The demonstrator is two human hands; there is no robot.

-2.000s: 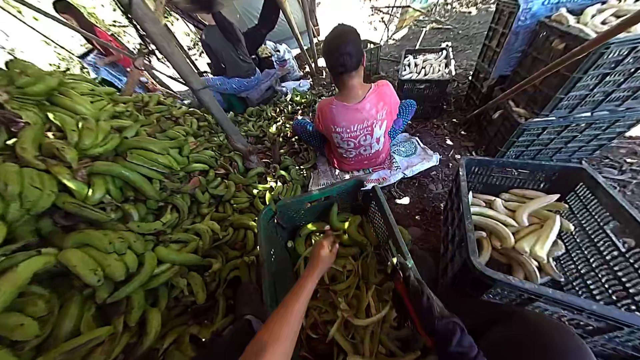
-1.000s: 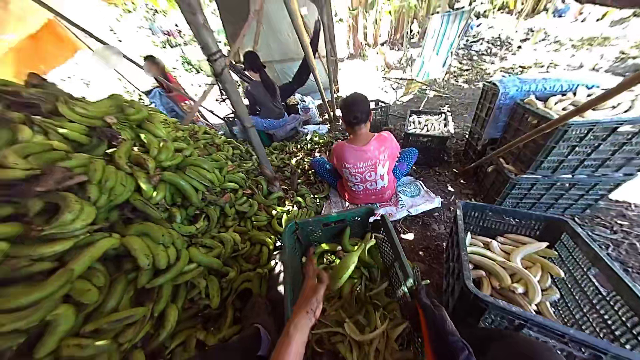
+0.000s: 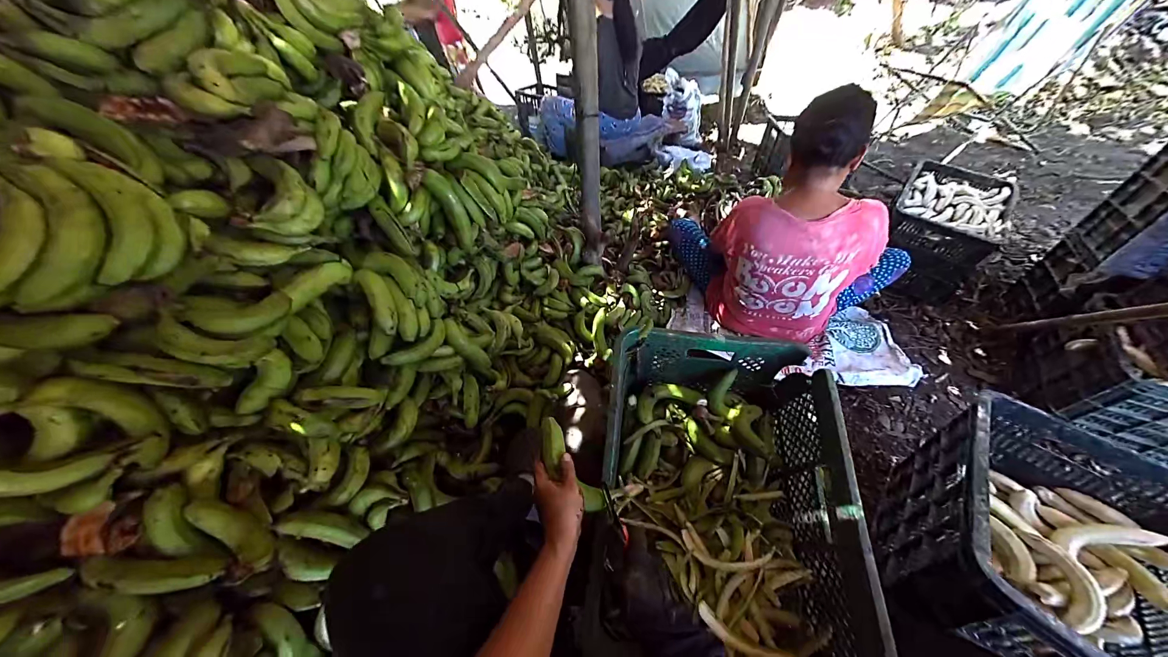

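My left hand is closed around a green banana, just outside the left wall of a green plastic crate. A green end also shows at the right of its fingers. My right hand, dark-covered and in shadow, is over the crate's near left part; a small orange-red piece shows beside it, and its fingers are unclear. Inside the crate, green bananas lie at the far end and loose peels nearer. A large heap of green bananas rises at the left.
A person in a pink shirt sits beyond the crate. At the right, a black crate holds peeled bananas. Another crate of peeled bananas stands farther back. A wooden post rises behind the heap, near another seated person.
My left hand has moved from over the green crate to outside its left wall and now holds a green banana. The view has shifted.
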